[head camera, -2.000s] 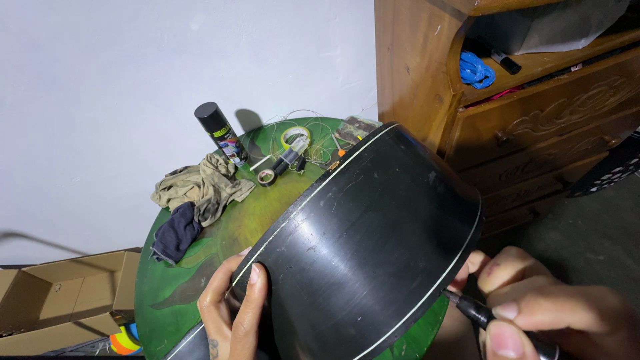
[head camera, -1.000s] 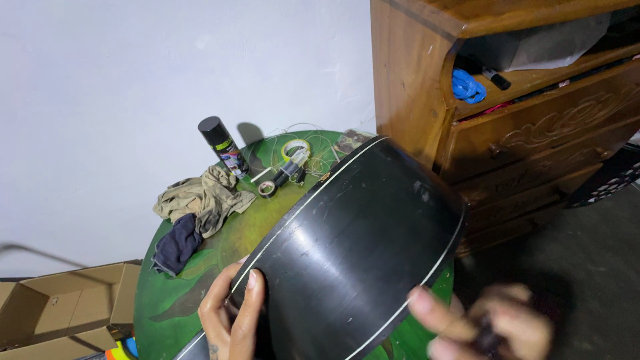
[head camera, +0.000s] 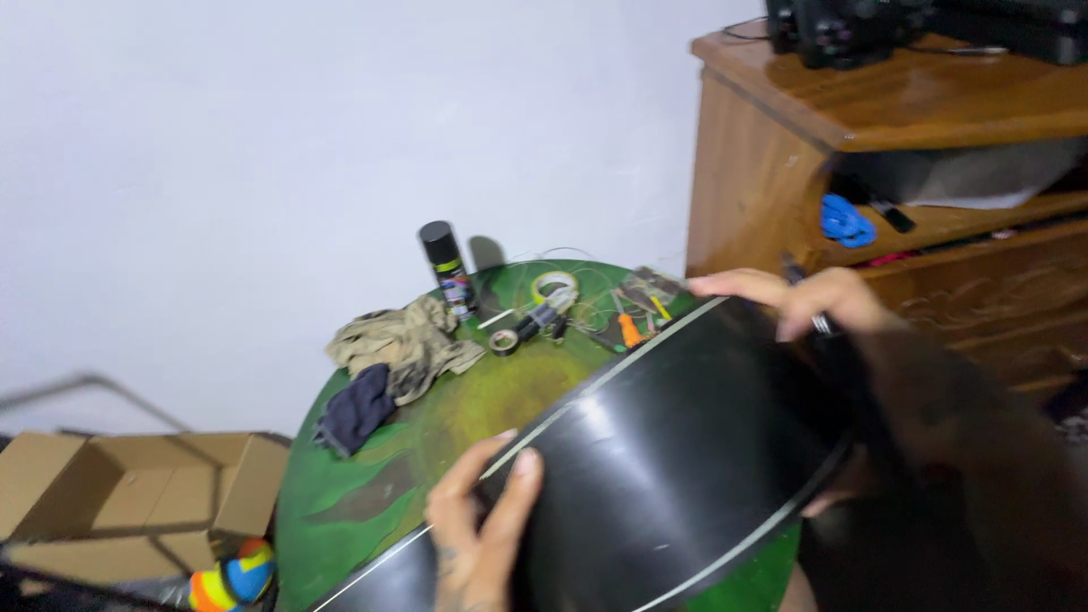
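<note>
A glossy black guitar body (head camera: 646, 459) with pale edge binding stands on its side over the round green painted table (head camera: 314, 510). My left hand (head camera: 489, 510) grips its near-left part, thumb on the black side and fingers over the bound edge. At the far upper end of the body is my right hand (head camera: 807, 302), holding a black marker pen (head camera: 820, 319) between its fingers, with a fingertip by the upper edge. Blur hides the pen's tip. Beyond the body lie an orange-handled screwdriver (head camera: 628, 330), a yellow-green tape roll (head camera: 554, 287) and a black tape roll (head camera: 504, 342).
A spray can (head camera: 448, 270) stands at the table's back, beside a crumpled beige cloth (head camera: 408, 344) and a dark cloth (head camera: 355, 410). An open cardboard box (head camera: 153, 493) and a colourful ball (head camera: 246, 578) are at the lower left. A wooden cabinet (head camera: 748, 161) stands at the right.
My right hand has moved from the body's lower right edge to its far upper end, still with the pen. My left hand keeps its grip. The view has shifted, showing the cabinet's top.
</note>
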